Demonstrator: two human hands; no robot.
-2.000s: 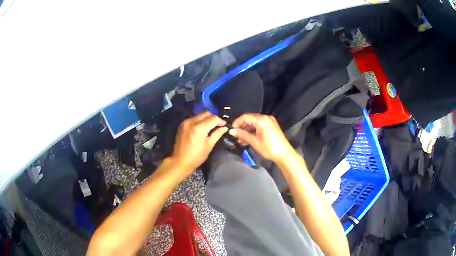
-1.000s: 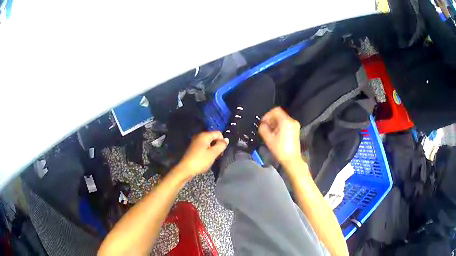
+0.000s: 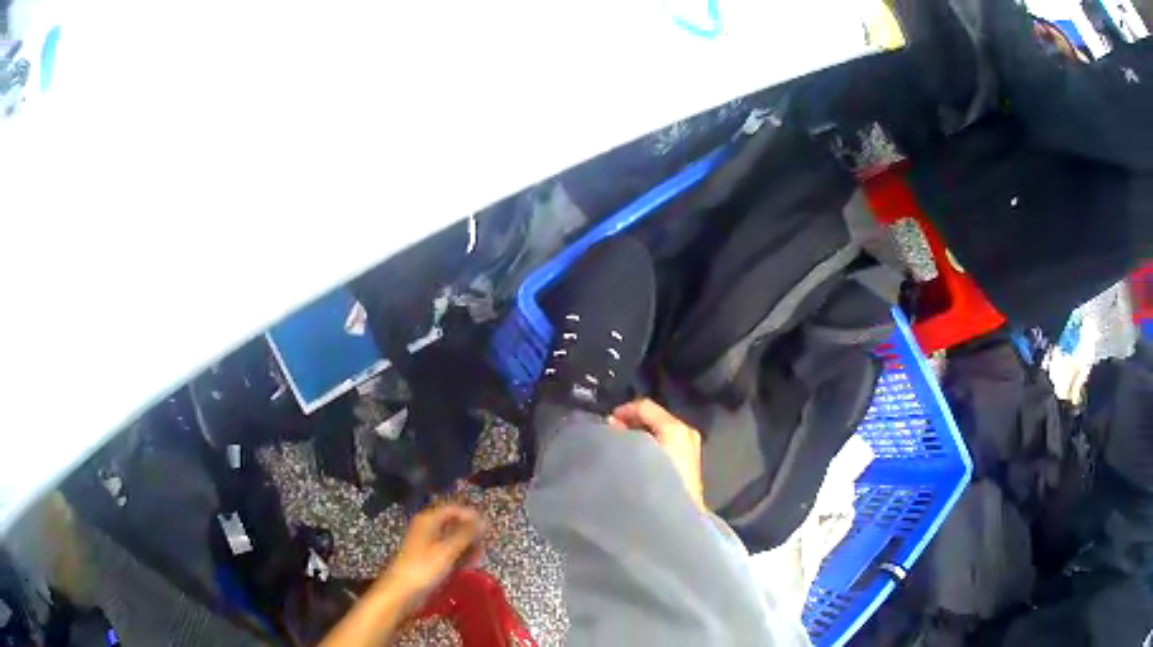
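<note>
A dark shoe with a rounded toe and two rows of small white marks sits at the end of my grey-trousered leg, over the blue crate's edge. My right hand is at the ankle beside the trouser hem, its fingertips near the shoe's opening; whether they grip cloth cannot be told. My left hand is lower left, apart from the shoe, near a red stool. It is blurred with its fingers curled, and its grip is unclear.
A white table spans the upper left. A blue crate with dark cloth and a pale piece lies right. Another red stool stands beyond. A blue pedal is left, above speckled, scrap-littered floor.
Both hands have moved off the top of the shoe. My left hand has dropped down and left; my right hand has moved down to the ankle.
</note>
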